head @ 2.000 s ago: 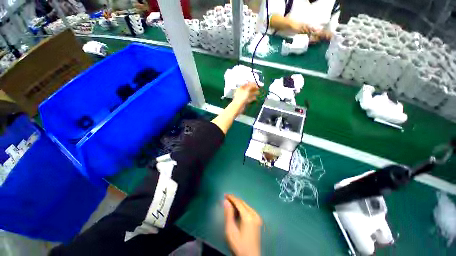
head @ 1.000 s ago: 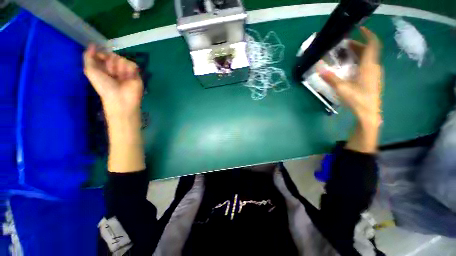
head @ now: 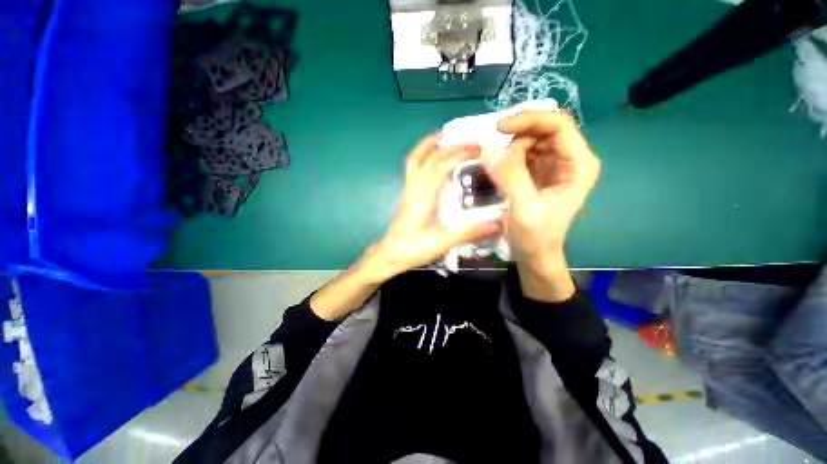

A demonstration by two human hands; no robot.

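Observation:
A white camera housing (head: 464, 210) is held up in front of me near the bench's front edge, with its dark front opening facing up. My left hand (head: 426, 204) grips its left side. My right hand (head: 544, 177) is on its upper right side, with fingertips bent over the top of the white body. The fingers hide part of the housing. I cannot tell if a small part is between the right fingertips. White bits stick out at the housing's lower end.
Black faceplates (head: 240, 127) lie in a loose pile at the left, beside the blue bin (head: 100, 136). The screw feeder (head: 453, 54) stands at the top centre, with tangled white loops (head: 544, 54) beside it. The black electric screwdriver (head: 716, 50) hangs at the upper right. Someone's grey-blue clothing (head: 744, 335) shows at the right.
The housing has moved from under the screwdriver at the right to the centre, now in both hands. My left hand came in from the left. The view has tipped further down onto the bench.

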